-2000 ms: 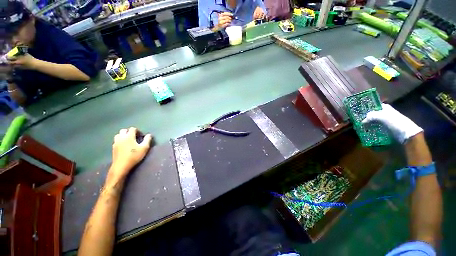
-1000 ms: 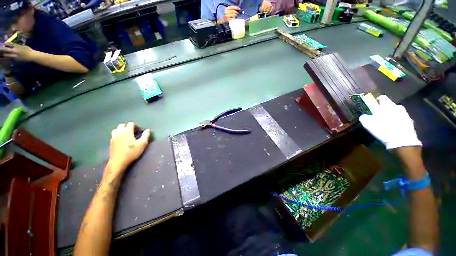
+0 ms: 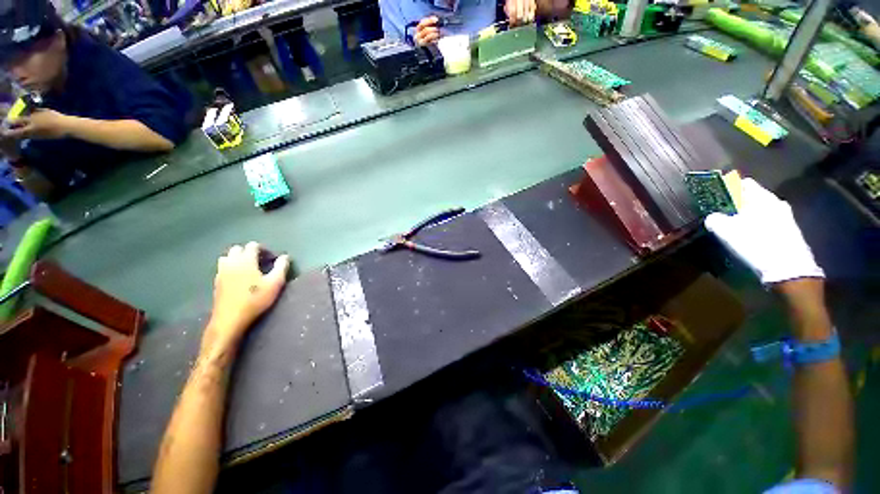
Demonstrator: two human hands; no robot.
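My right hand [image 3: 762, 232], in a white glove with a bright blue strap at the wrist, holds a green circuit board [image 3: 711, 192] at the right edge of the ridged block [image 3: 642, 154]. The dark grey block is tilted on a red base. I cannot tell whether the board touches it. My bare left hand [image 3: 248, 282] rests at the back edge of the black mat [image 3: 434, 304]. Its fingers are curled, and a small dark thing shows by the thumb; I cannot tell if it is held. Open side cutters [image 3: 431, 247] lie on the mat.
A red fixture [image 3: 72, 386] stands at the left. A box [image 3: 704, 338] of small offcuts sits below the mat's right side. A circuit board [image 3: 266, 180] lies on the green belt. Another board with a yellow part [image 3: 751, 120] lies beyond the block. People work opposite.
The right hand has turned the board from face-on to steeply angled beside the ridged block. The board on the belt has moved left. The left hand has hardly moved.
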